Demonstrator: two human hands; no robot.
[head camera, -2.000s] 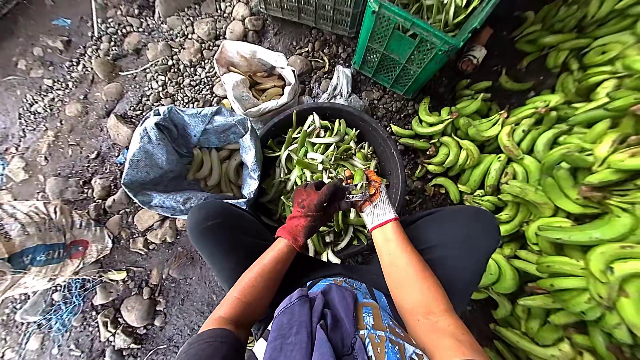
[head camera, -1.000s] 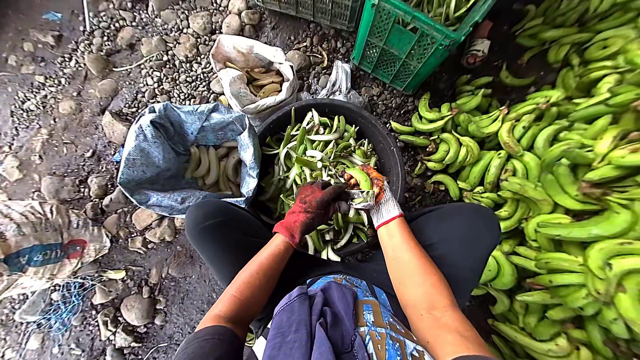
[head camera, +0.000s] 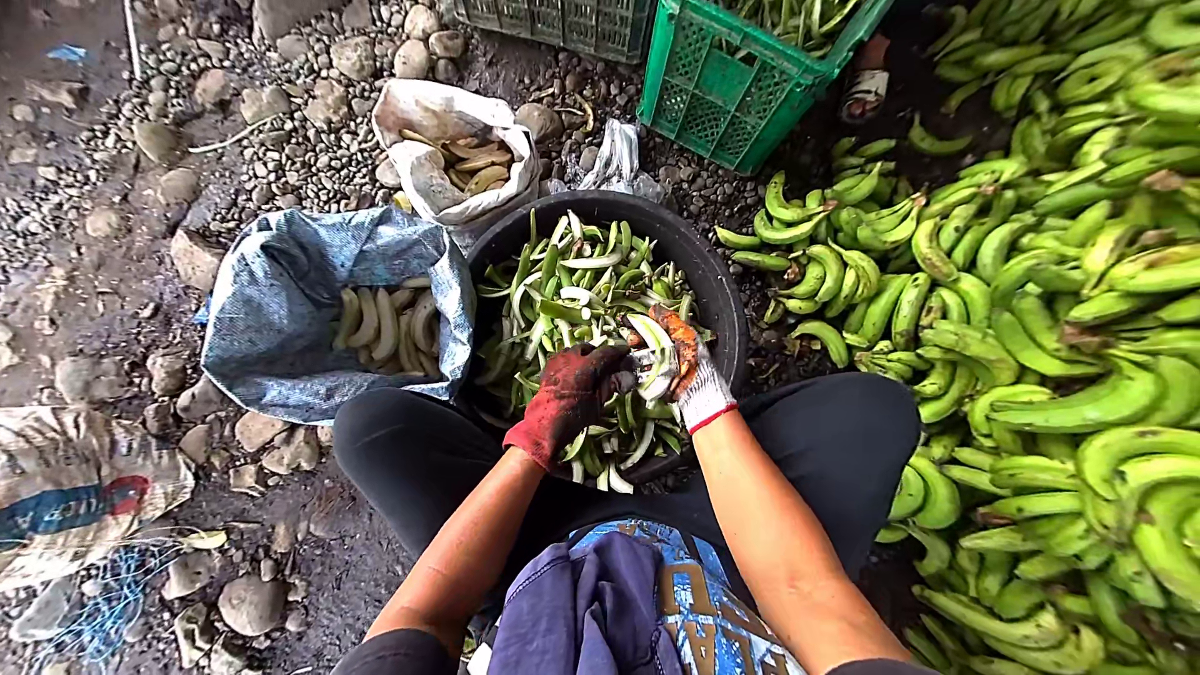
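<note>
My right hand, in a white knit glove with an orange palm, holds a partly peeled green banana over a round black tub. My left hand, in a dark-stained red glove, meets it from the left with fingers curled; something small and greyish shows between the hands, too hidden to name. Green and white banana peels fill the tub. Left of it, a blue woven sack holds peeled bananas. Behind, a white sack holds browner peeled pieces.
A large pile of green bananas covers the right side. A green plastic crate with peels and a dark crate stand at the back. A printed sack and blue twine lie at left on stony, muddy ground.
The banana between my hands showed green skin a second ago and now shows pale flesh along its side. Both hands have stayed over the tub.
</note>
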